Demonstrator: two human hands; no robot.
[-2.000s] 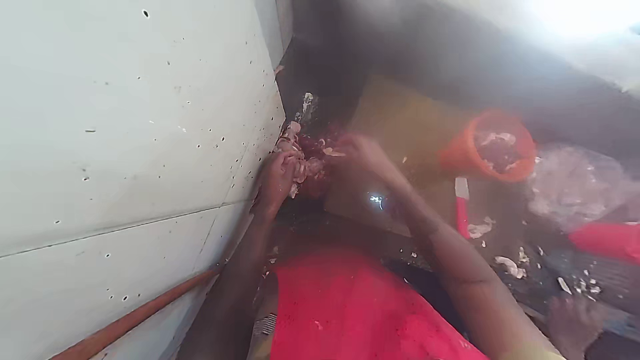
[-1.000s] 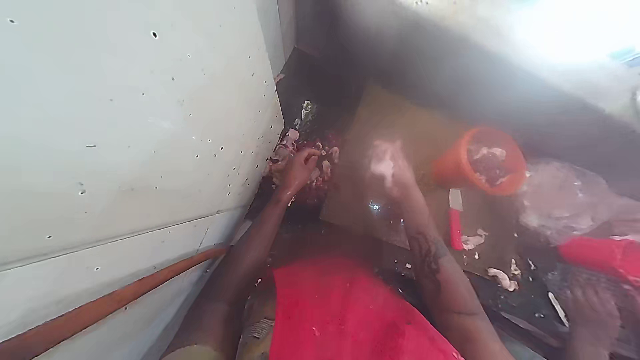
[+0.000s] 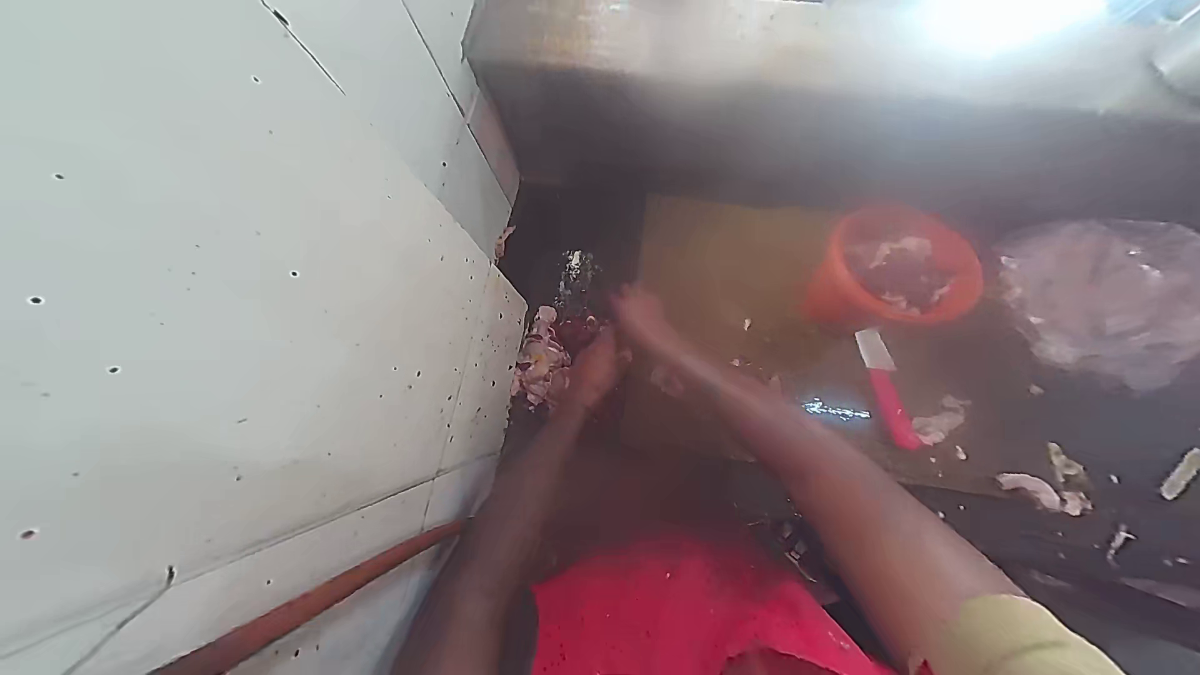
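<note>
A heap of raw meat pieces (image 3: 544, 361) lies at the left end of the dark work surface, against the tiled wall. At its right edge is my left hand (image 3: 595, 366), its fingers over dark red meat; whether they grip a piece is too blurred to tell. My right hand (image 3: 637, 309) is just above and to the right of it, near the left edge of a yellowish cutting board (image 3: 731, 253), also blurred. A knife with a red handle (image 3: 893, 408) rests on the board beside a pale scrap. Behind it stands an orange plastic container (image 3: 825, 281) holding pale meat pieces.
White tiles (image 3: 234, 328) rise close on the left, with a reddish-brown pipe or hose (image 3: 328, 600) along their lower part. A clear plastic bag (image 3: 1106, 300) lies to the right of the orange container. Pale scraps (image 3: 1031, 487) are scattered at the right.
My right hand has moved left from over the board towards my left hand. The other person's hand seen earlier at the lower right is out of view. The view has shifted.
</note>
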